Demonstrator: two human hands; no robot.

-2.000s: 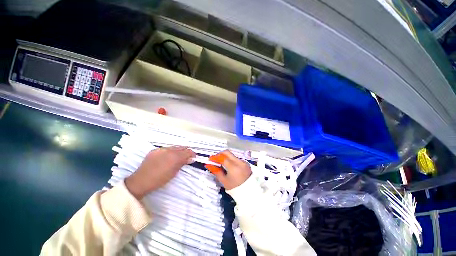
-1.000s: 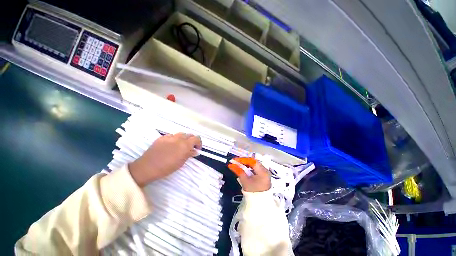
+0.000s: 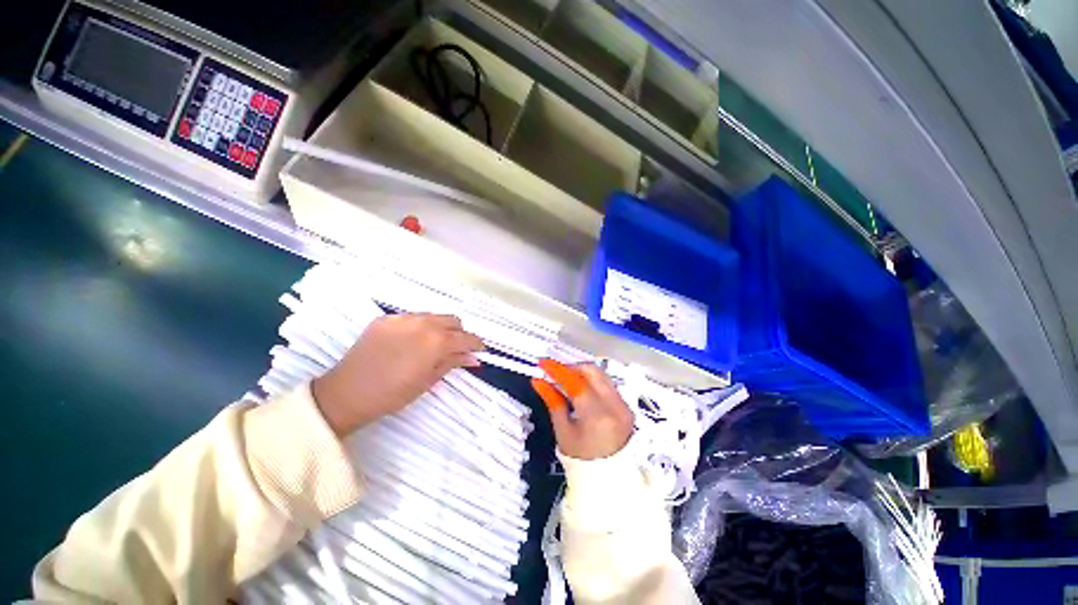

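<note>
My left hand (image 3: 408,364) lies over the upper part of a broad stack of white strips (image 3: 426,496) and pinches one white strip (image 3: 511,364) near its end. That strip runs right to my right hand (image 3: 595,416), which is shut around a bright orange tool (image 3: 563,381). The strip's right end meets the tool. Most of the tool is hidden in my fingers.
Loose curled white strips (image 3: 664,428) lie right of my right hand. An open plastic bag (image 3: 845,506) holds black pieces. Behind stand a beige divided tray (image 3: 532,284), a small blue bin (image 3: 668,266), a large blue tote (image 3: 828,307) and a digital scale (image 3: 166,101).
Since two seconds ago the view has shifted, and my right hand with the orange tool has moved right, away from my left hand. More of the held strip shows between the hands. Little differs from one second ago.
</note>
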